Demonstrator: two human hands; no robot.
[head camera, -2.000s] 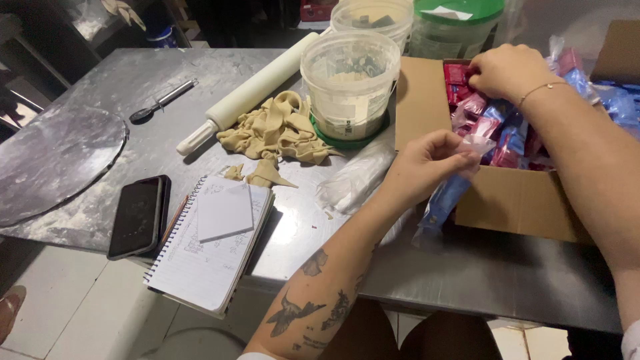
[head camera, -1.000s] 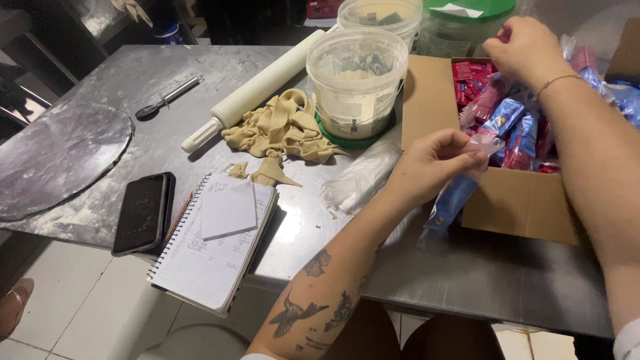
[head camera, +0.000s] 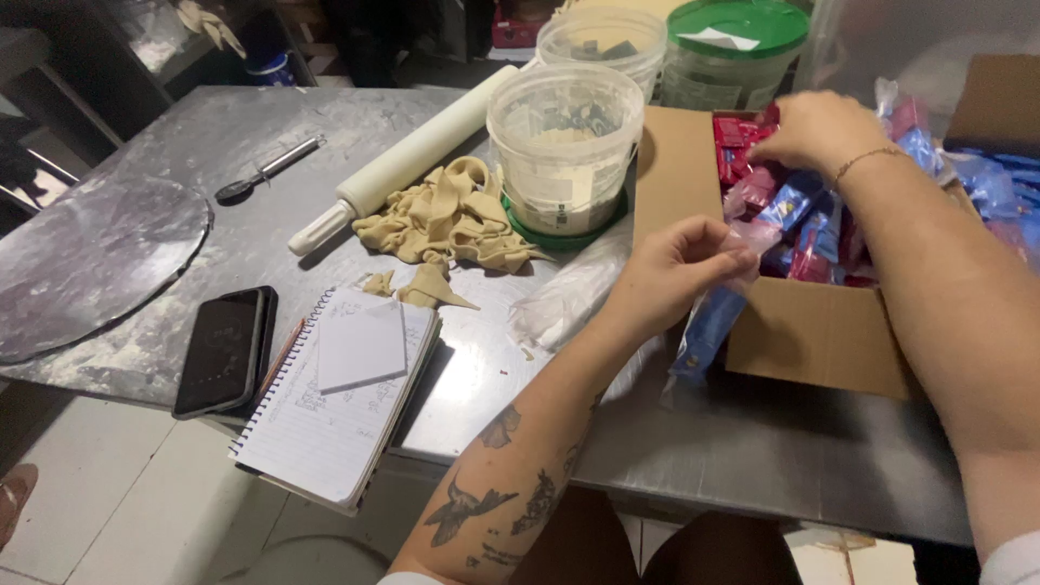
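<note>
My left hand (head camera: 686, 272) pinches the top of a clear plastic bag (head camera: 711, 325) with blue packets in it, hanging by the near left corner of an open cardboard box (head camera: 821, 337). Inside the box lie red sachets (head camera: 734, 146) and clear bags of blue and red packets (head camera: 815, 240). My right hand (head camera: 816, 134), a thin bracelet at its wrist, is over the box's far left part, with its fingers bent round a red sachet (head camera: 769, 116).
Left of the box are clear plastic tubs (head camera: 566, 138), a rolling pin (head camera: 426, 150), dough scraps (head camera: 455, 215), a spiral notebook (head camera: 341, 422) and a phone (head camera: 223, 353). A whisk-like utensil (head camera: 268, 171) lies beyond. More blue packets (head camera: 995, 187) are at the far right.
Two seconds ago my right hand was at the red sachets; one second ago it was raised above the box's far edge. Now it is down at them again. My left hand keeps its hold on the bag.
</note>
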